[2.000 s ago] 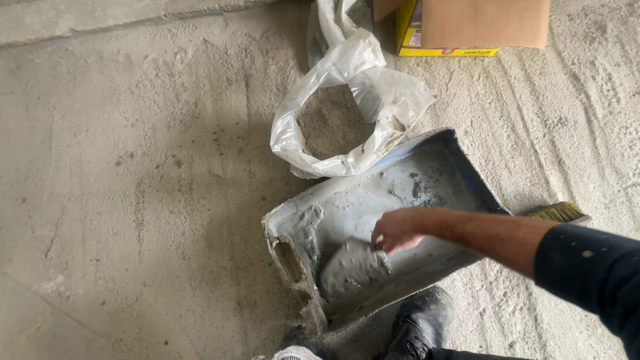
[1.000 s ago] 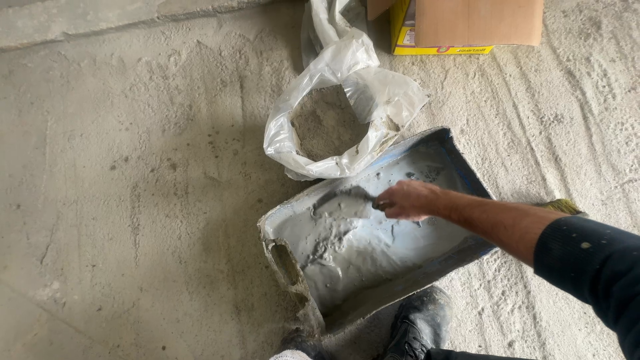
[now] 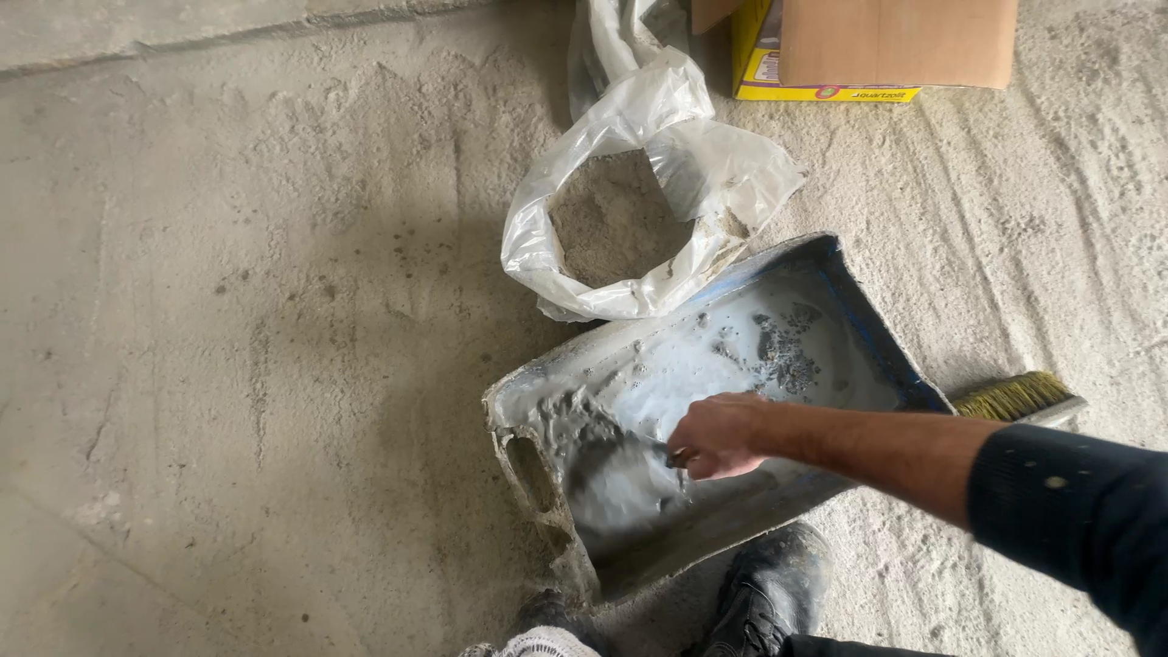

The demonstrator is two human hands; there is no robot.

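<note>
My right hand (image 3: 721, 436) is closed around the handle of a trowel, whose blade (image 3: 620, 470) lies low in wet grey mortar and is partly hidden and blurred. The mortar (image 3: 675, 365) spreads across a worn plastic mixing tray (image 3: 534, 360) with a cut-out grip at its left end. Pale liquid and darker lumps show toward the tray's upper right. Against the tray's far side stands an open clear plastic bag (image 3: 538, 246) holding dry grey powder (image 3: 620, 219). My left hand is outside the view.
A yellow box with brown cardboard flaps (image 3: 899, 41) stands at the top. A brush with yellow-green bristles (image 3: 1013, 397) lies on rough concrete floor (image 3: 274, 365) by the tray's right corner. My black boots (image 3: 776, 584) are at the tray's near edge. A concrete ledge (image 3: 182, 23) crosses the upper left.
My right hand, holding the trowel, has moved through the mortar, toward the tray's near side since one second ago. The mortar's surface has changed shape, with a churned mound at the left.
</note>
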